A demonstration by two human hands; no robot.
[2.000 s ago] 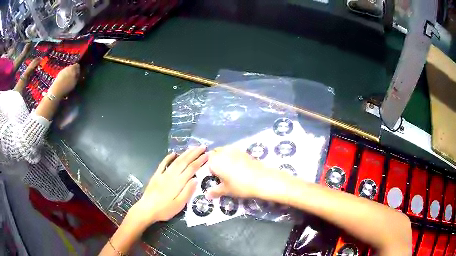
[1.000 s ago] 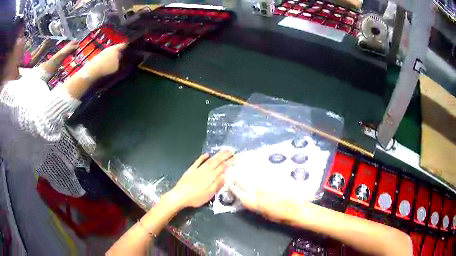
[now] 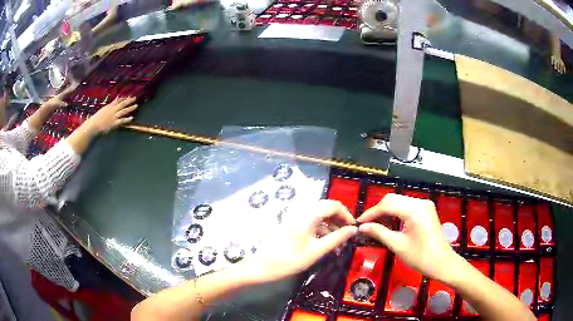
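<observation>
My left hand (image 3: 308, 241) and my right hand (image 3: 411, 235) meet fingertip to fingertip over the tray (image 3: 323, 276). They pinch a small dark thing, seemingly a trim disc seen edge-on and mostly hidden by the fingers. Glossy red housings (image 3: 367, 266) stand in rows in the black tray. One near housing bears a black-and-silver disc (image 3: 362, 289); others show bare pale circles (image 3: 479, 236). Left of the tray, clear film (image 3: 207, 166) with several black discs (image 3: 202, 211) lies over white paper (image 3: 242, 222).
A yellowish strip (image 3: 251, 149) crosses the dark green bench (image 3: 144, 188). A metal upright (image 3: 408, 88) and tan board (image 3: 515, 125) stand beyond the tray. At left, another person's hands (image 3: 113, 114) touch a filled tray (image 3: 116, 72). A fan (image 3: 379, 19) is at the back.
Both my hands have left the film and moved right, over the tray, fingertips now together. More discs on the film are uncovered. The view has swung right.
</observation>
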